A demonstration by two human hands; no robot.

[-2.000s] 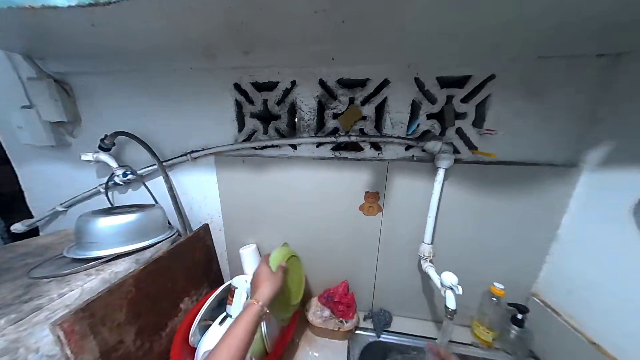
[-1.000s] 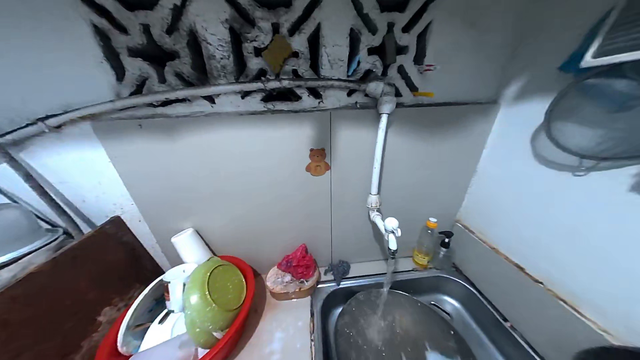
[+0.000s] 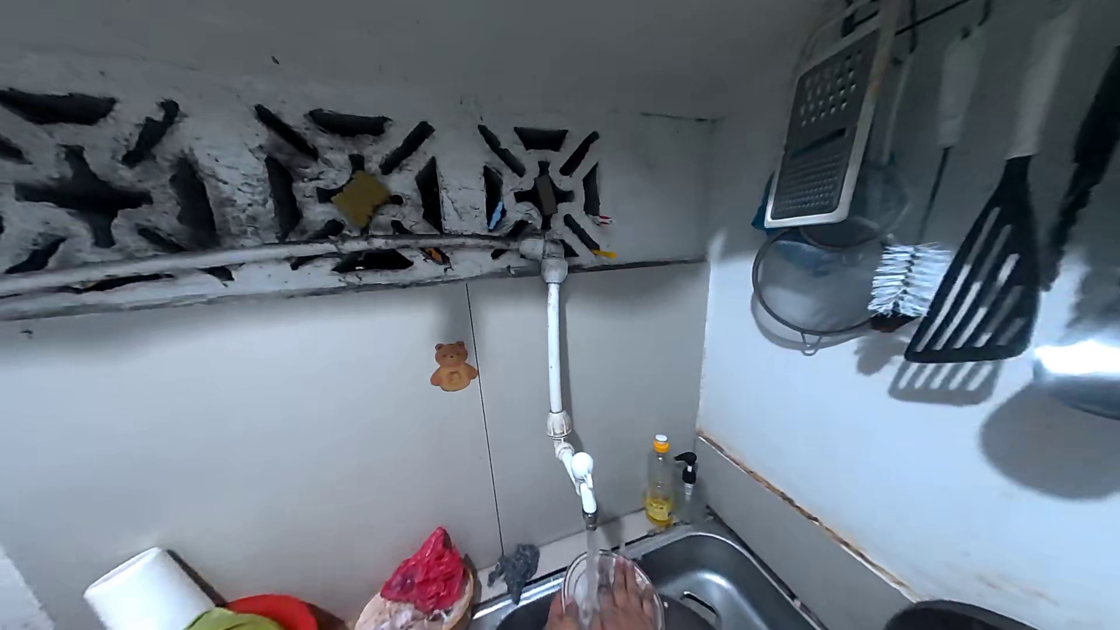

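Note:
Water runs from the white plastic faucet (image 3: 584,490) into the stainless steel sink (image 3: 731,573). Under the stream is a clear round dish (image 3: 643,577), with my right hand (image 3: 623,604) spread against it, fingers apart. My left hand (image 3: 563,614) shows only in part at the dish's lower left edge; its grip is hidden. The dark round pan (image 3: 687,615) lies in the sink behind and below them. A grey scrubbing pad (image 3: 516,567) rests on the sink's back ledge.
A yellow-capped bottle (image 3: 659,490) and a pump bottle (image 3: 689,490) stand behind the sink. Left are a pink plastic bag (image 3: 429,573), a red basin (image 3: 276,610) and a white cup (image 3: 144,595). A grater (image 3: 827,131), strainer (image 3: 814,284), brush (image 3: 908,280) and slotted turner (image 3: 980,280) hang right.
Both hands, out of view one second ago, are now under the faucet with a clear dish. Two seconds ago a hand was at the green bowl in the red basin. The view has swung right.

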